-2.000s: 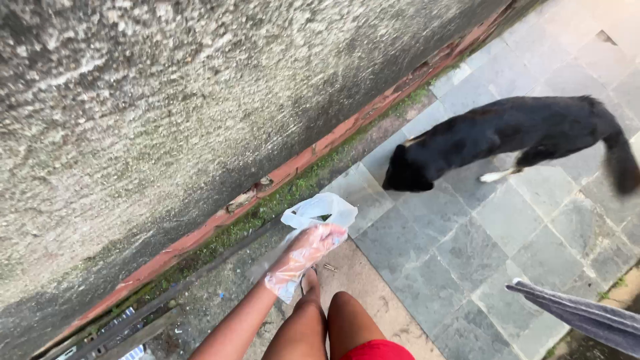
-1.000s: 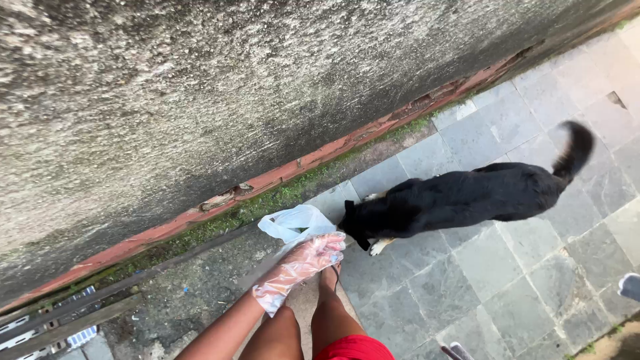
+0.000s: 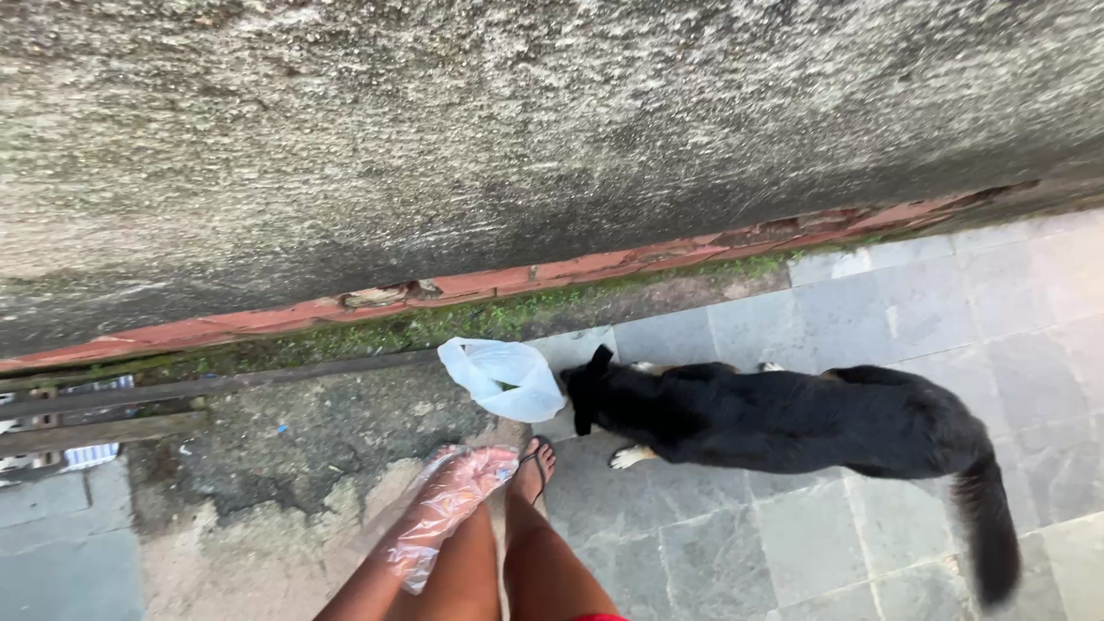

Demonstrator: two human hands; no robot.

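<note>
My left hand (image 3: 487, 470), covered by a loose clear plastic bag or glove, reaches in from the bottom over my legs. Its fingers are blurred under the plastic, so I cannot tell how they are bent. Just beyond it is a white plastic bag (image 3: 539, 392) with its handles spread and something green showing in its opening. A gap shows between hand and bag. A black dog (image 3: 776, 418) with pale paws has its muzzle at the bag's right edge. My right hand is out of view.
A rough concrete wall (image 3: 517, 129) with a red brick base (image 3: 483, 280) runs across the top. Weeds and moss (image 3: 414, 323) line its foot. Wooden planks (image 3: 285, 371) lie at left. Grey stone tiles (image 3: 811, 535) cover the ground at right. My sandalled foot (image 3: 535, 470) is near the bag.
The white bag, at my covered hand before, now shows apart from it. The dog's muzzle is now at the bag, and its tail hangs lower. The view has turned.
</note>
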